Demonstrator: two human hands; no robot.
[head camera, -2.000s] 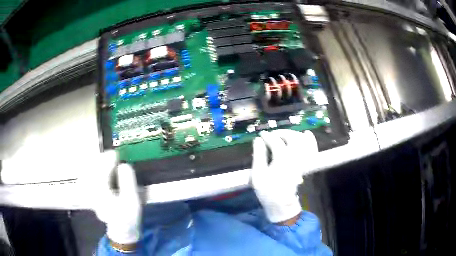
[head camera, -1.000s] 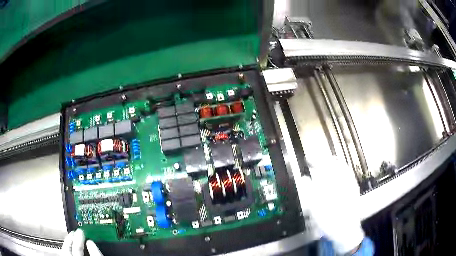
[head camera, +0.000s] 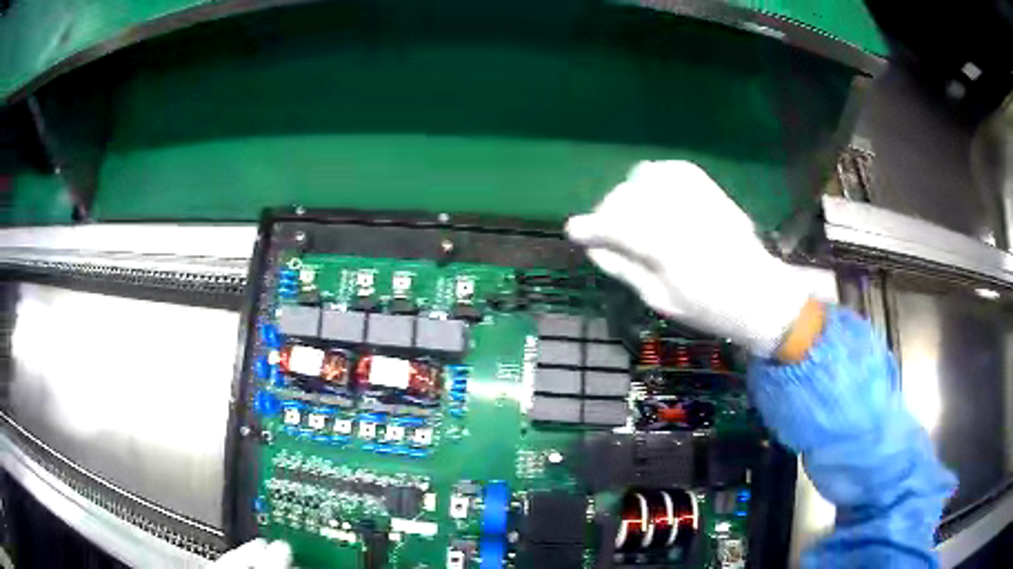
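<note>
A green populated circuit board (head camera: 489, 389) lies in a black solder pallet (head camera: 367, 236) on the conveyor. Two toroidal inductors sit at its left, and a larger wound inductor (head camera: 658, 522) at its lower right. My right hand (head camera: 689, 250), in a white glove, reaches across the board's right part. Its fingertips are at the pallet's far rim; whether they grip anything is hidden. My left hand (head camera: 258, 556), also white-gloved, shows only as fingertips at the bottom edge, by the pallet's near left corner; the rest is cut off.
Silver conveyor rails (head camera: 144, 242) with chains run left and right of the pallet, over shiny metal plates (head camera: 122, 356). A green-matted shelf (head camera: 444, 178) stands directly behind the pallet's far edge, with a raised dark lip above.
My right hand has moved from the right near rail to the pallet's far rim. The view has shifted, so the pallet appears further right. My left hand stays near the near left corner.
</note>
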